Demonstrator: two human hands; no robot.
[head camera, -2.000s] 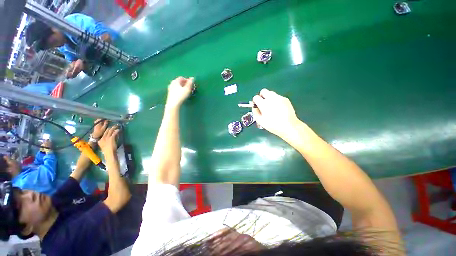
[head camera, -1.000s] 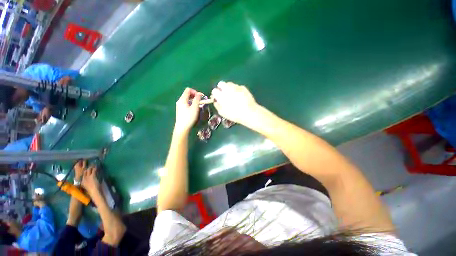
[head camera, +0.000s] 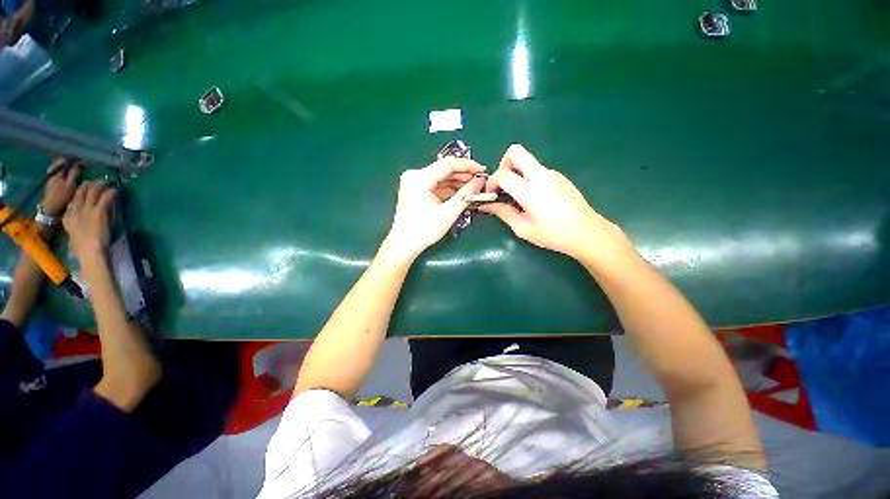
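My left hand (head camera: 429, 203) and my right hand (head camera: 543, 203) meet over the green belt, fingertips almost touching. A thin tool with a pale tip (head camera: 481, 197) runs between the fingers, held from my right hand. My left fingertips pinch something small, mostly hidden by the fingers. A small square unit (head camera: 455, 149) lies just beyond my left fingers, and part of another unit (head camera: 462, 222) shows below them. A small white card (head camera: 445, 120) lies flat on the belt beyond the hands.
The green belt (head camera: 625, 292) spans the view. Units lie at the left (head camera: 212, 99) and far right (head camera: 713, 24). At the left, a neighbour's hands (head camera: 90, 216) are beside a dark device and an orange-handled tool (head camera: 37, 244). Red stools (head camera: 761, 375) stand below the belt edge.
My left hand has moved from farther left to meet my right hand above the units. The view has turned, and the white card, hidden one second ago, shows again.
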